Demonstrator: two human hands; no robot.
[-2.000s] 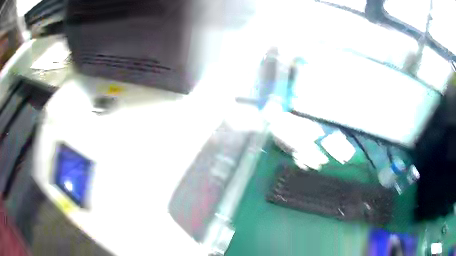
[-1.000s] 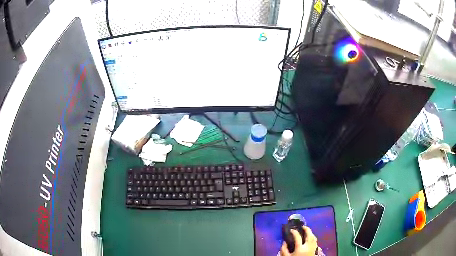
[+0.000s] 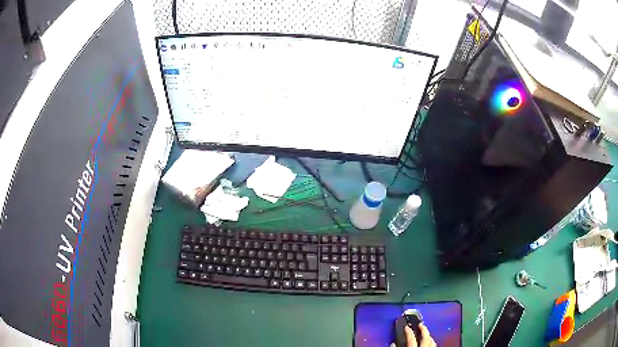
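Observation:
My right hand (image 3: 421, 337) is at the bottom edge, partly cut off, with its fingers on the black computer mouse (image 3: 408, 327). The mouse sits on the blue-purple mouse pad (image 3: 377, 325). The wide monitor (image 3: 291, 95) shows a mostly white window with a toolbar along the top and a small blue-green logo at upper right. The black keyboard (image 3: 281, 261) lies below the monitor, left of the pad. My left hand is not in view.
The UV printer (image 3: 81, 196) stands at left. Wipes (image 3: 271, 179), a white box (image 3: 196, 173), a blue-topped pump bottle (image 3: 368, 207) and a small clear bottle (image 3: 405, 215) stand behind the keyboard. The computer tower (image 3: 495, 183), smartphone (image 3: 505, 323) and tape rolls (image 3: 562, 317) are at right.
From the blurred view of the printer two seconds ago, the view has swung to the desk. Since one second ago, desk items have shifted slightly right and down; my right hand stays on the mouse.

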